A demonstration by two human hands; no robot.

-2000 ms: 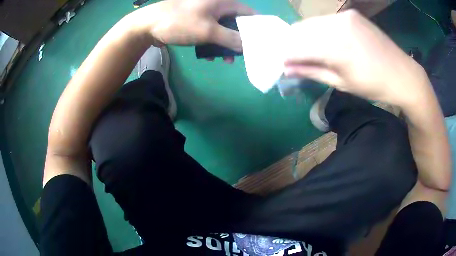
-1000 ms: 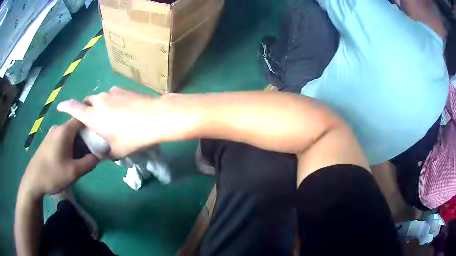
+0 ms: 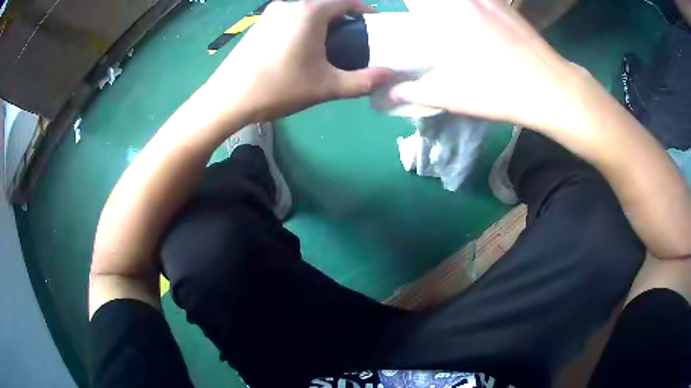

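Observation:
A black cylindrical part (image 3: 348, 44) is held in the air at the top centre, between both hands. My left hand (image 3: 303, 64) grips its left end, with fingers above and thumb below. A white cloth (image 3: 398, 45) covers the part's right side. My right hand (image 3: 462, 64) holds the cloth around the part; it is overexposed, so its fingers are partly unclear. The cloth's crumpled tail (image 3: 447, 148) hangs below my right hand. The part's right end is hidden.
Green floor (image 3: 341, 197) lies below, with yellow-black tape (image 3: 241, 29) at the upper left. A brown carton (image 3: 64, 57) stands at the far left. Flat cardboard (image 3: 462, 261) lies under my right leg. Another person's dark-clothed leg (image 3: 659, 76) is at the right edge.
The view has swung back left from the coworker and the carton. Both hands now show at the top centre, still holding the part and cloth. The cloth's tail hangs lower than two seconds ago.

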